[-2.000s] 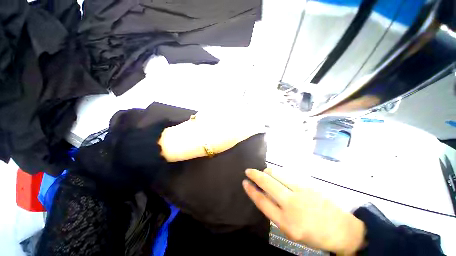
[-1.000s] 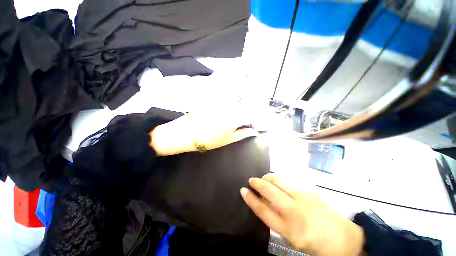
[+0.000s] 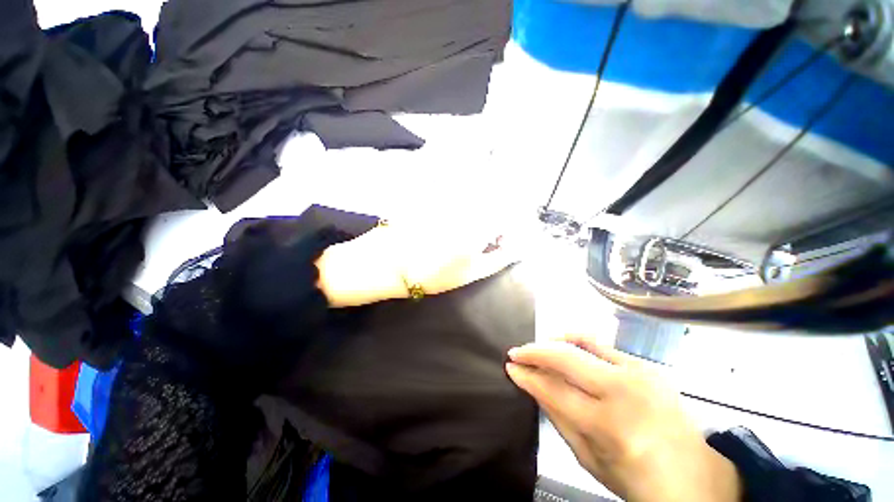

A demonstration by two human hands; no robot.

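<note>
A dark brown-black cut panel [image 3: 422, 363] lies on the white table and hangs toward my lap. Its right edge runs up to the brightly lit needle area [image 3: 569, 230]. My left hand [image 3: 441, 257] lies on the upper part of the panel, just left of the needle area. Its fingers are washed out by the lamp, so their grip cannot be made out. My right hand [image 3: 618, 412] is at the panel's right edge, below the needle area, with its fingertips pinched together on that edge.
The sewing machine head [image 3: 725, 108], white with a blue stripe, fills the upper right. A dark cloth pile [image 3: 88, 186] covers the left. A red bin [image 3: 54, 394] and blue crate [image 3: 90, 397] are lower left. Black snips [image 3: 882, 363] lie far right.
The fingers of my right hand were spread on and beside the panel and now pinch its right edge. My left hand stays near the needle. More of the machine head shows.
</note>
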